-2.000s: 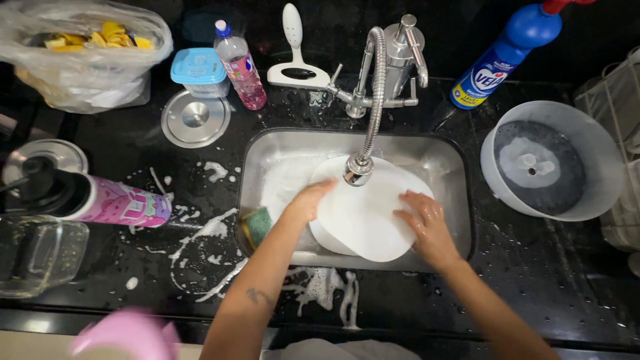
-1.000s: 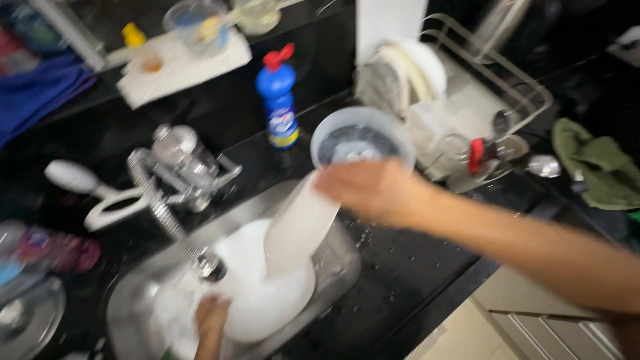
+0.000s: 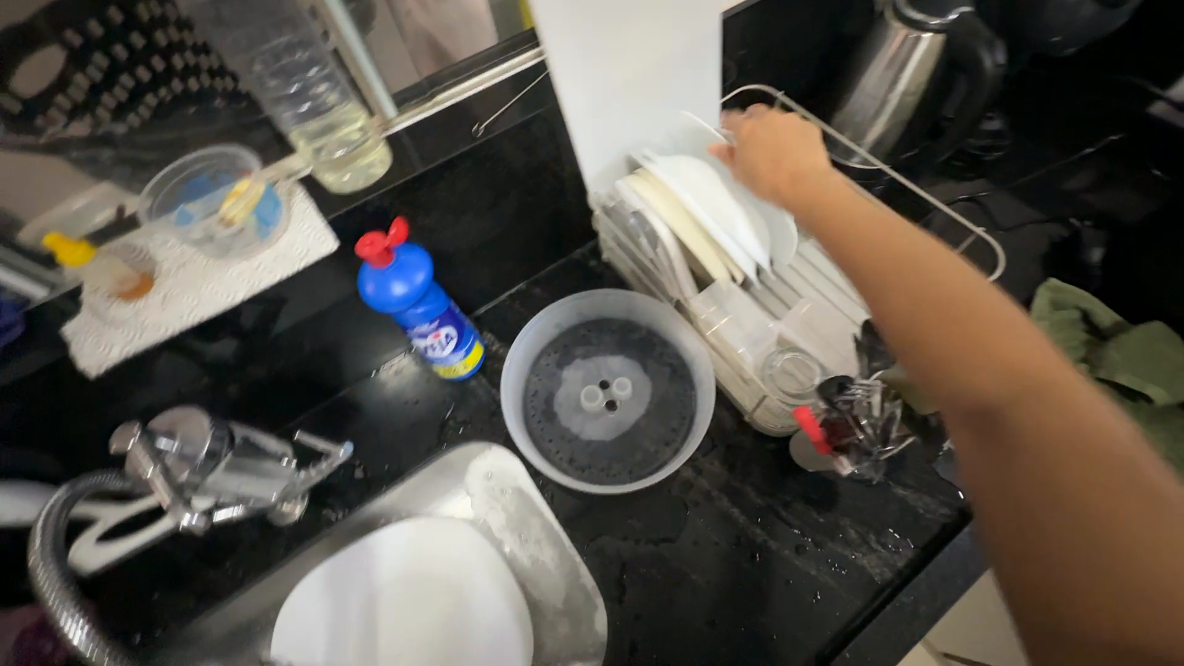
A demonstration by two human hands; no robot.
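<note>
My right hand reaches over the dish rack at the upper right, its fingers on the edge of a white plate that stands upright behind other plates. The hand is a little blurred. At the lower left another white plate lies in the steel sink. The chrome tap with its flexible hose stands left of the sink. My left hand is outside the view.
A round translucent container with holes in its base sits between sink and rack. Behind the sink stands a blue bottle with a red cap. Cutlery fills the rack's near end. A steel kettle and a green cloth are at the right.
My right hand has moved from above the sink to the dish rack with a white plate. My left hand has left the view. The view has swung to the right.
</note>
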